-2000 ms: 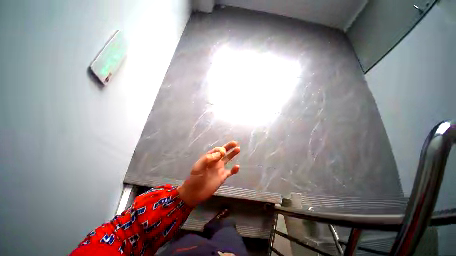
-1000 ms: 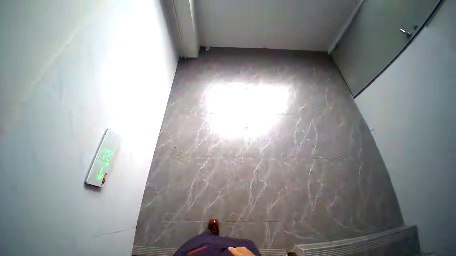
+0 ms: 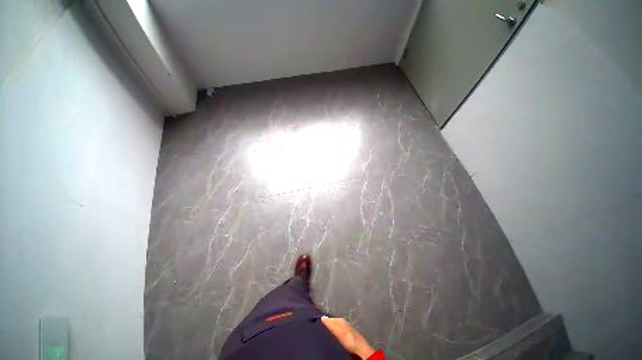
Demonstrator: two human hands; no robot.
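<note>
My right hand (image 3: 345,336) is at the bottom edge, in front of the dark navy apron (image 3: 281,330), with a bit of red sleeve (image 3: 376,355) behind it. Its fingers are partly hidden and a tiny pale spot shows at the fingertips; I cannot tell whether it holds anything. My left hand is out of the picture. A brown shoe (image 3: 303,267) is on the grey marbled floor (image 3: 338,239).
A grey-green door (image 3: 457,56) with a silver lever handle (image 3: 505,18) stands shut at the upper right. White walls flank the floor. A green-lit exit sign (image 3: 54,341) is low on the left wall. A ribbed step edge (image 3: 521,341) is at the lower right.
My left hand and the stair handrail have left the picture. The view has moved forward onto the floor. The exit sign has shifted down and left. My right hand shows more than one second ago.
</note>
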